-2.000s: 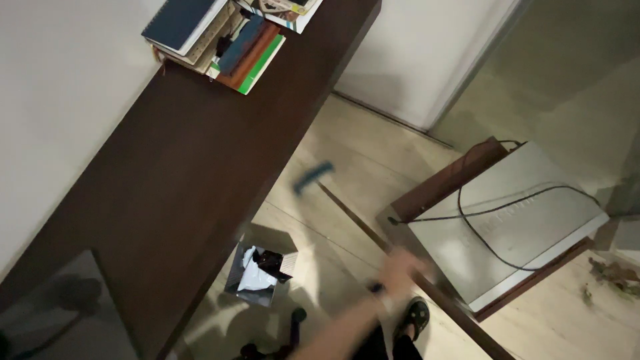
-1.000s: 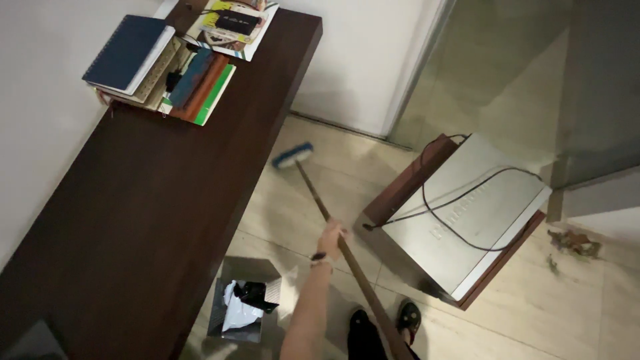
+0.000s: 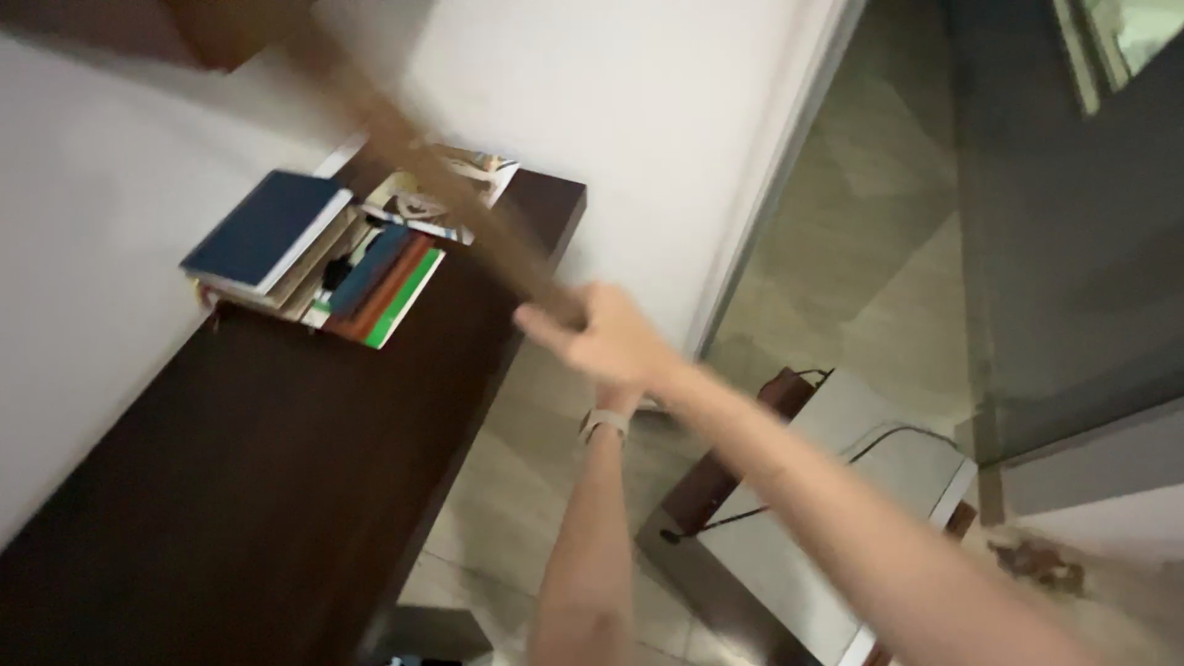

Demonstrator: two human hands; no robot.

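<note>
My right hand (image 3: 606, 338) is closed around a brown wooden pole (image 3: 462, 217), which rises blurred toward the upper left over the dark wooden tabletop (image 3: 240, 462). Just behind and below it is my left hand (image 3: 618, 396), mostly hidden by the right one, with a watch (image 3: 604, 424) on its wrist; its fingers do not show. The pole's far end is blurred near the top edge, and no brush head shows. Beyond the pole, on the tabletop, lie a dark blue notebook (image 3: 268, 227), a stack of books (image 3: 384, 287) and a magazine (image 3: 421, 203).
A large silver appliance (image 3: 786, 555) with a black cable (image 3: 902, 430) on top lies on the floor at the right. Part of a bin (image 3: 435, 634) shows beside the table at the bottom. A white wall panel (image 3: 629, 120) stands behind the table's end. Reddish debris (image 3: 1036, 562) lies far right.
The pole has swung up from the floor, where its blue brush head was, and now crosses above the table. My right arm has come into view, its hand on the pole. The view has shifted.
</note>
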